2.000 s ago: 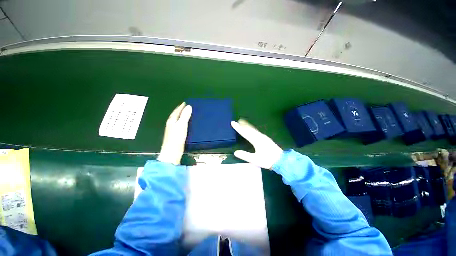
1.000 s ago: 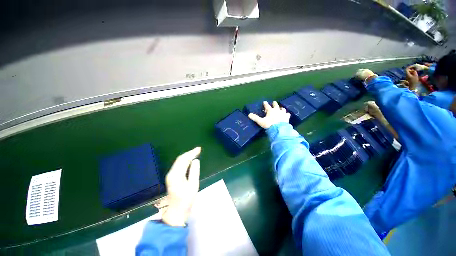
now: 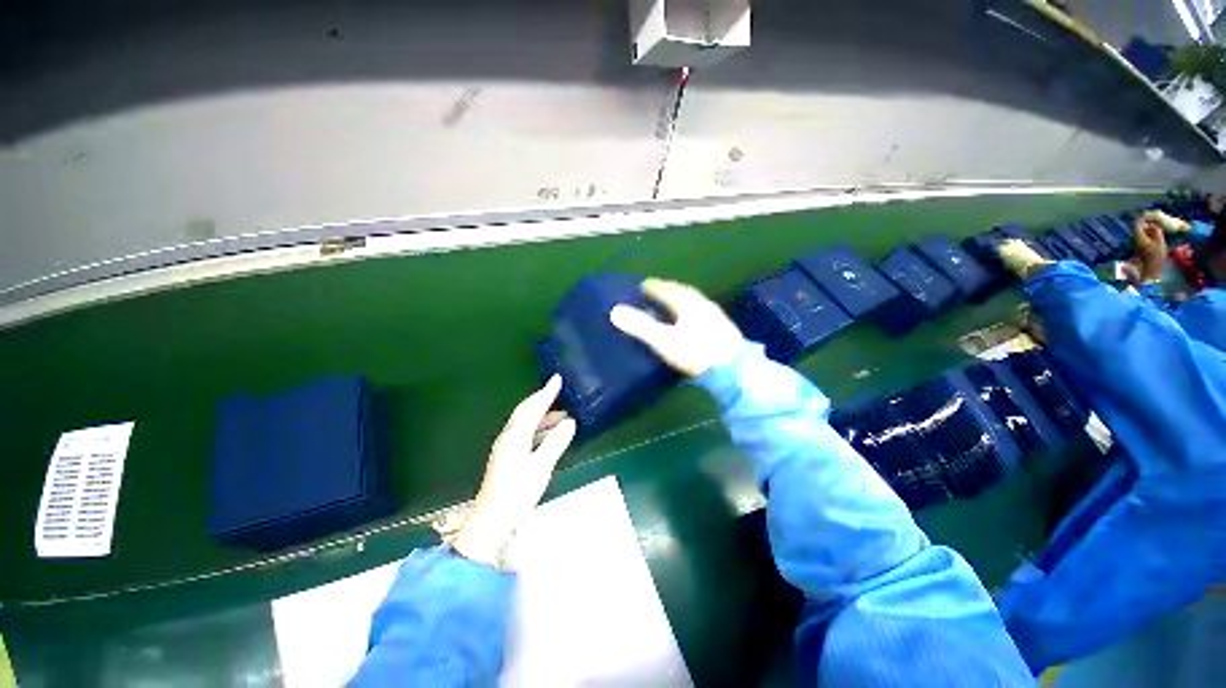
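Observation:
A dark blue gift box [image 3: 605, 352], blurred, is tilted on the green conveyor belt between my gloved hands. My right hand [image 3: 683, 327] lies over its upper right side with the fingers on it. My left hand [image 3: 518, 470] is at its lower left corner, fingertips touching or very near it. A plain dark blue gift box [image 3: 293, 461] sits on the belt to the left. Printed gift boxes [image 3: 801, 312] stand in a row on the belt to the right. The white sheet [image 3: 592, 578] lies on the near ledge, partly under my left arm.
A printed label sheet [image 3: 84, 491] lies at the far left of the belt. Film-wrapped box packs [image 3: 928, 437] lie on the near ledge at right, beside a neighbour in a blue smock [image 3: 1143, 403]. A small open metal box [image 3: 690, 32] is on the grey side wall.
My right hand has come back left from the row and is now on a box near my left hand. That box is tilted and blurred. The view has shifted slightly.

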